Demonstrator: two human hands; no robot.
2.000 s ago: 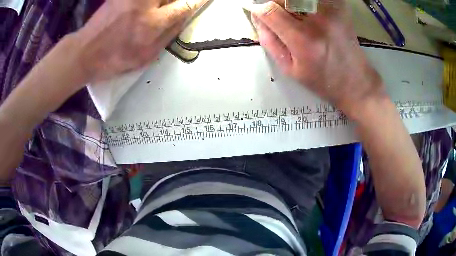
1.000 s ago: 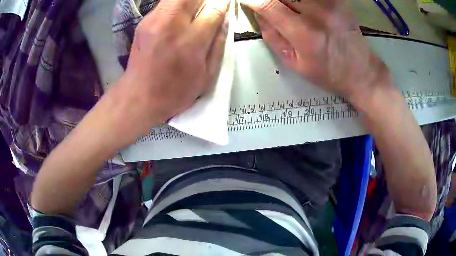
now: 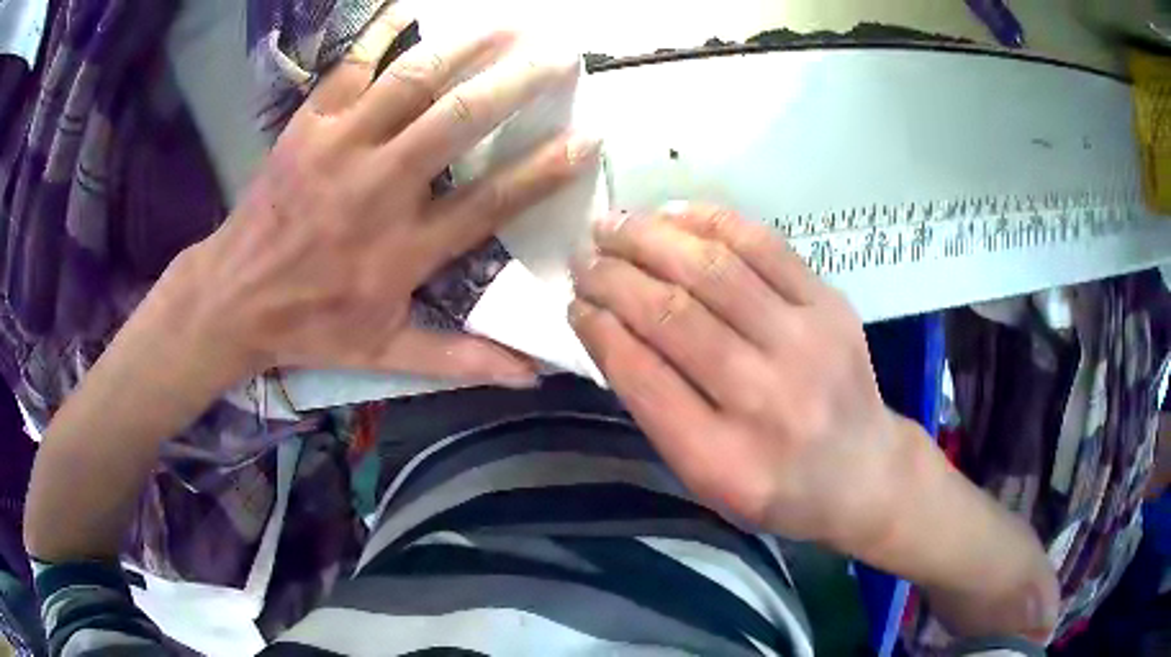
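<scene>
A white interfacing piece (image 3: 546, 229) lies near the table's front edge, with dark plaid cloth (image 3: 465, 285) showing beneath it between my fingers. My left hand (image 3: 347, 218) lies flat on the pieces with its fingers spread, pressing them down. My right hand (image 3: 732, 353) is at the right edge of the white piece, its fingertips together on it; the thumb is hidden. Whether the right fingers pinch the edge or only rest on it is hard to tell. The bunched purple plaid shirt (image 3: 116, 193) is at the left.
The white table has a printed ruler (image 3: 925, 238) near its front edge. Part of the dark blue snips (image 3: 995, 19) shows at the top right. A yellow item (image 3: 1152, 128) is at the far right. A blue bin or chair edge (image 3: 905, 424) and more plaid cloth (image 3: 1047, 411) are below right.
Both hands have come back from the bright top area toward the front edge with the white piece. My left hand has spread flat; my right hand has moved down beside it.
</scene>
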